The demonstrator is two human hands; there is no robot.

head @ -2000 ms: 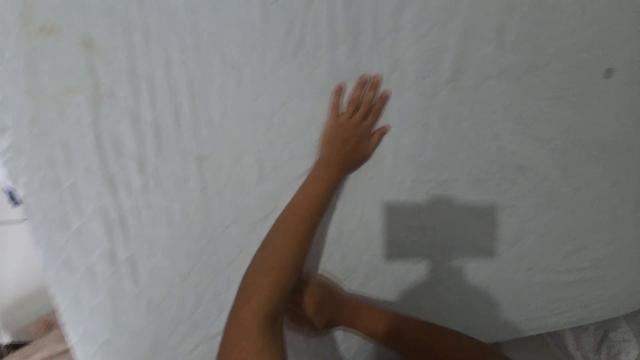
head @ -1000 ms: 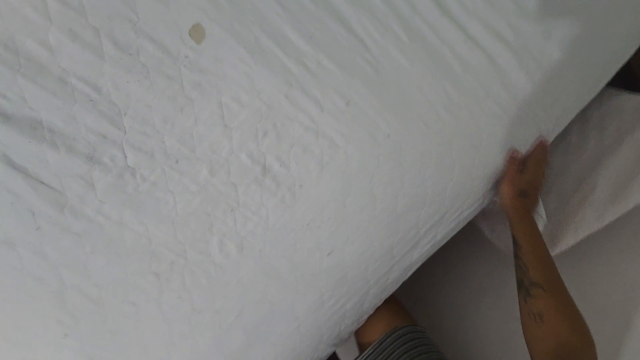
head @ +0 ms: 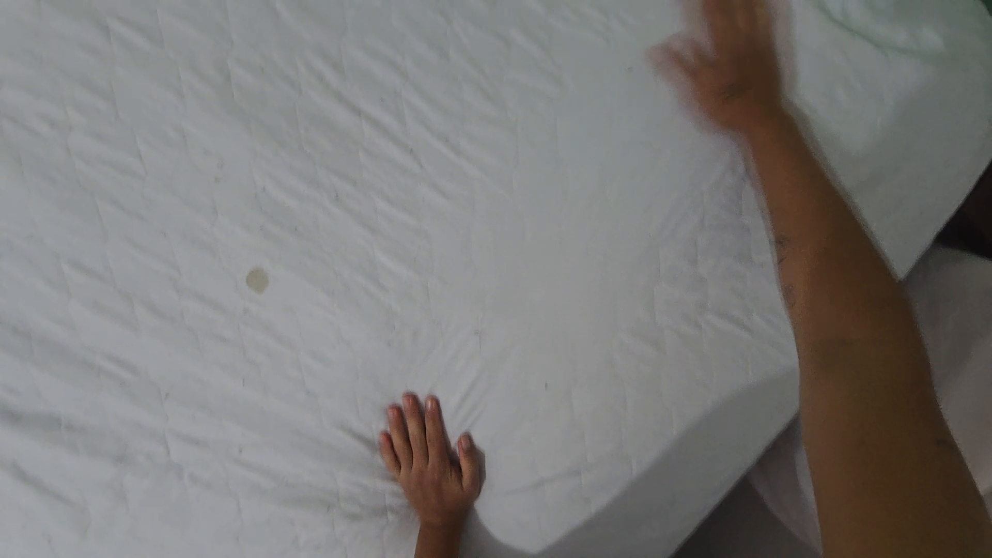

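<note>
A white quilted mattress cover (head: 542,256) with wrinkles fills most of the head view. My left hand (head: 434,465) lies palm down on it at the lower middle, fingers a little apart, holding nothing. At the upper right my right hand (head: 728,70) is over the cover, blurred, its thumb spread from the fingers and the fingertips cut off by the top edge. Nothing shows in it; whether it touches the cover cannot be told. Wrinkles run out from around my left hand.
A round beige stain (head: 257,280) marks the cover at the left. The mattress edge runs diagonally at the lower right, partly behind my right arm. Beyond it hangs pale cloth (head: 953,325), with a dark area at the far right. A shadow falls on the cover near that edge.
One second ago my right hand was at the mattress edge; now it is over the top surface. My left hand, hidden then, now lies flat on the cover. The view has shifted.
</note>
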